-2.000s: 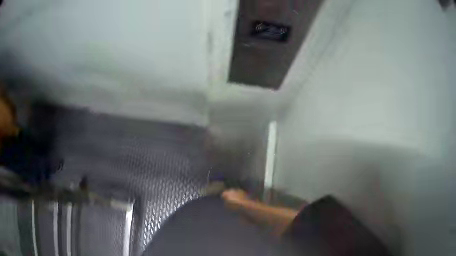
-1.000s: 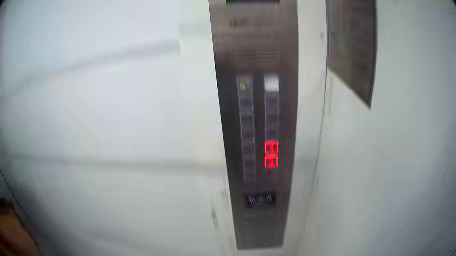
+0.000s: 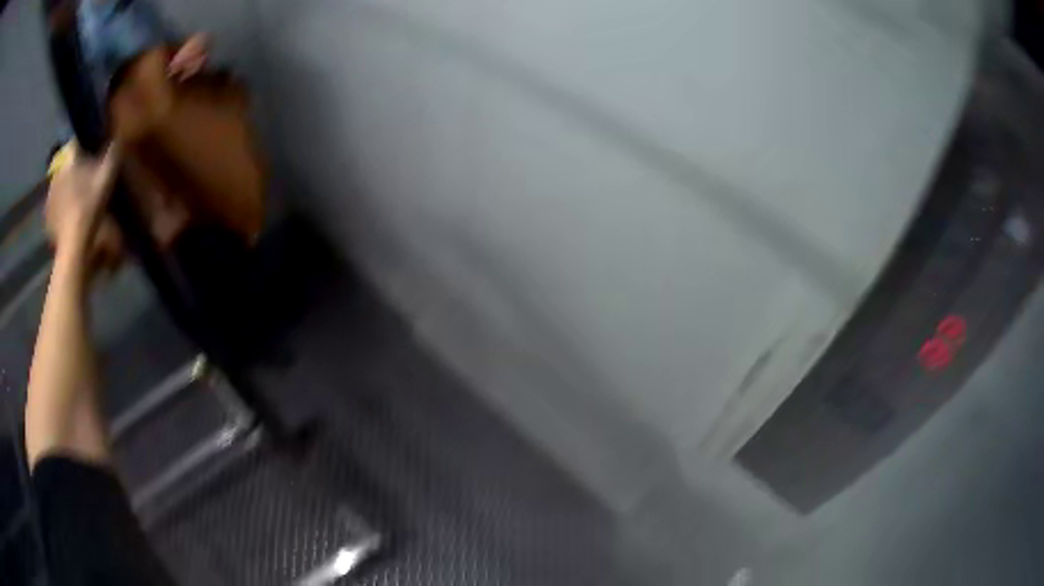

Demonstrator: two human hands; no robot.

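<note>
My left hand is at the far left, blurred, with its bare forearm rising from a black sleeve. It is closed around the dark upright of the rack, which slants down to the floor. Silver base tubes of the rack show at the lower left. The casters are too blurred to make out. My right hand is out of the picture.
Another person's hand is at brown sheet material just behind the upright. A pale wall runs beside dark diamond-plate floor. An elevator control panel with red-lit buttons is at the right.
The view has swung from the control panel down and left, so the panel is now at the right. The rack, the floor and my left hand on the upright have come into view.
</note>
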